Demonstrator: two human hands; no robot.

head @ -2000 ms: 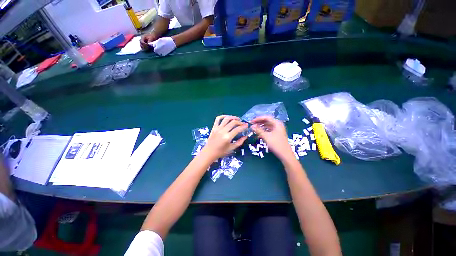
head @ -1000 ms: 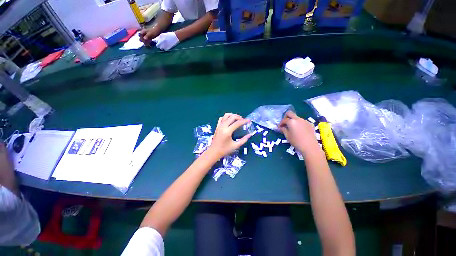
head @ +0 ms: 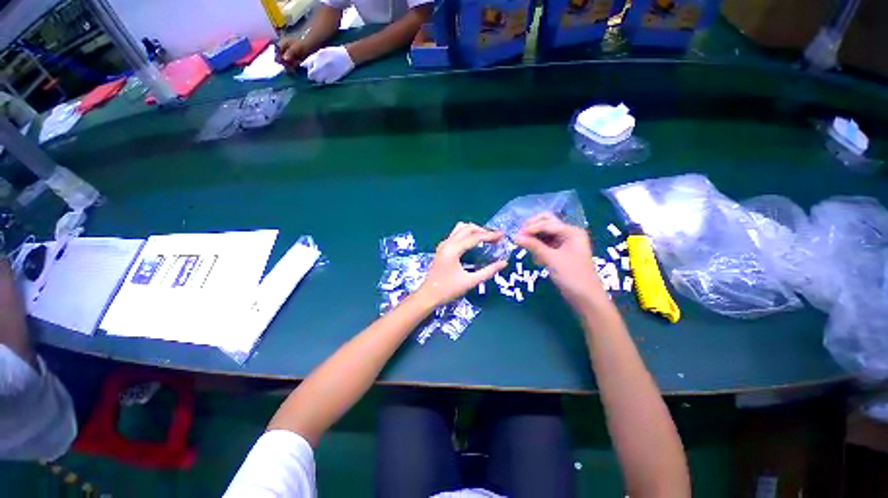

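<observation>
My left hand (head: 462,265) is raised over the work, thumb and fingers around a small clear bag (head: 491,253). My right hand (head: 565,255) is close beside it, its fingertips pinched near the bag's mouth; what they hold is too small to tell. Small white parts (head: 516,281) lie scattered below and between the hands, some partly hidden by the right hand. Filled small bags (head: 449,320) lie in a glittering heap beside and partly under the left hand. A medium clear bag (head: 541,206) lies flat behind the hands.
A yellow knife (head: 651,280) and large clear bags (head: 725,255) lie at right. A printed sheet (head: 185,289) and a long bagged white item (head: 279,292) lie at left. White units (head: 605,124), blue cartons (head: 492,31) and a person's gloved hand (head: 328,64) are behind.
My right hand went from the left hand out to the scattered parts, and is now back near the left fingertips. The left hand has moved slightly right. The whole view has shifted a little.
</observation>
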